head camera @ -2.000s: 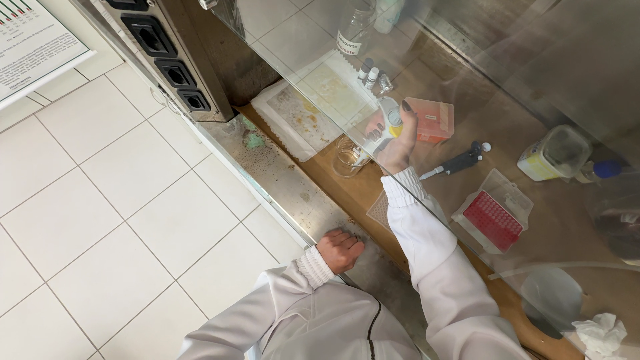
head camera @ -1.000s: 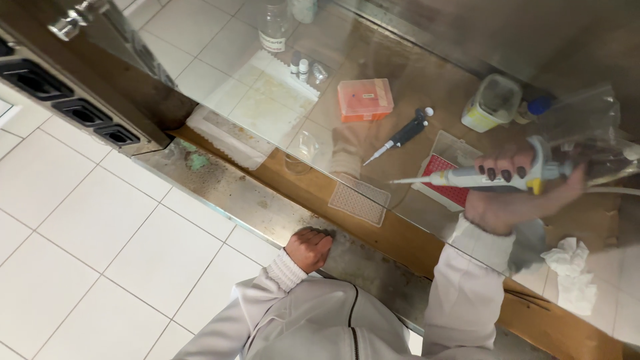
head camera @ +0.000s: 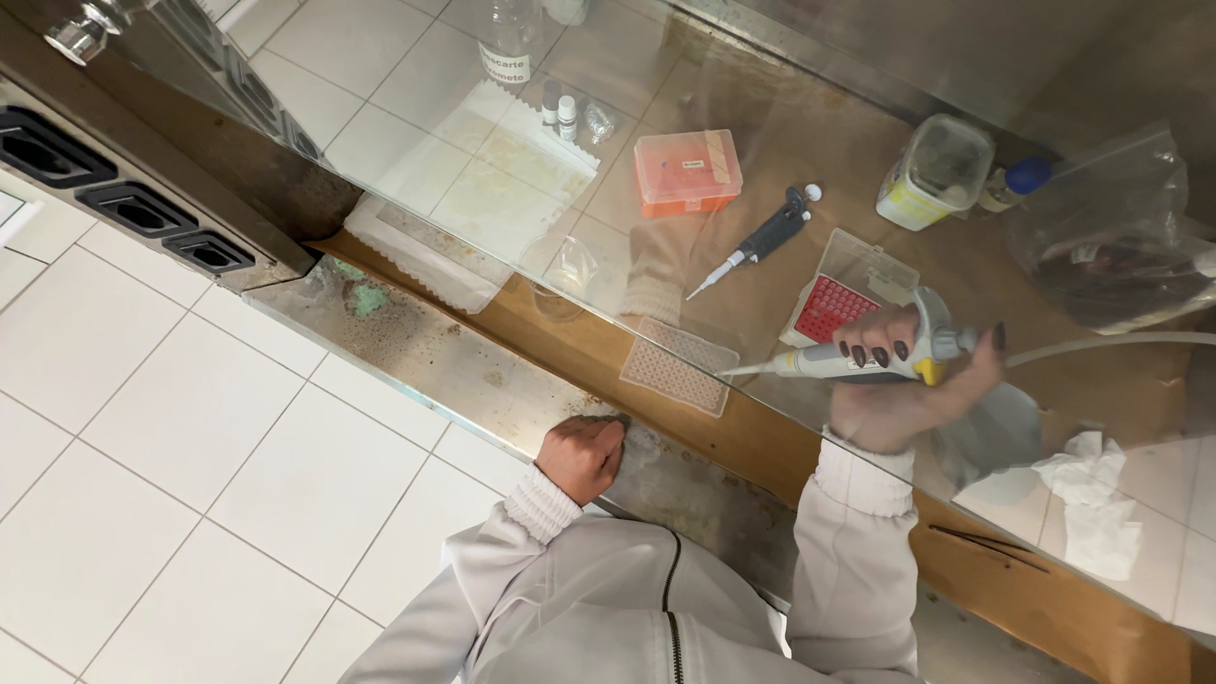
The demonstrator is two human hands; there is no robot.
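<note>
Behind the glass sash, my right hand (head camera: 888, 380) grips a light grey micropipette (head camera: 826, 361) held almost level, its tip pointing left above the edge of a clear multi-well plate (head camera: 679, 368). My left hand (head camera: 580, 459) is a closed fist on the metal front ledge, nothing visible in it. Just beyond the right hand lies an open tip box with a red rack (head camera: 831, 309). A second, dark micropipette (head camera: 774, 233) rests on the brown paper, beside a closed orange-and-clear box (head camera: 688, 176). A clear round dish (head camera: 559, 275) sits left of them.
The slanting glass sash (head camera: 589, 309) crosses the work area. Behind it are small bottles (head camera: 567, 118), a labelled bottle (head camera: 505, 43), stained white paper (head camera: 513, 171), a plastic tub (head camera: 936, 171), a blue-capped bottle (head camera: 1021, 180), a plastic bag (head camera: 1111, 237) and crumpled tissue (head camera: 1092, 494). Sockets (head camera: 142, 209) line the left frame.
My right hand has left the area by the orange box and now holds the light grey micropipette, first seen in it one second ago. My left fist stays on the ledge.
</note>
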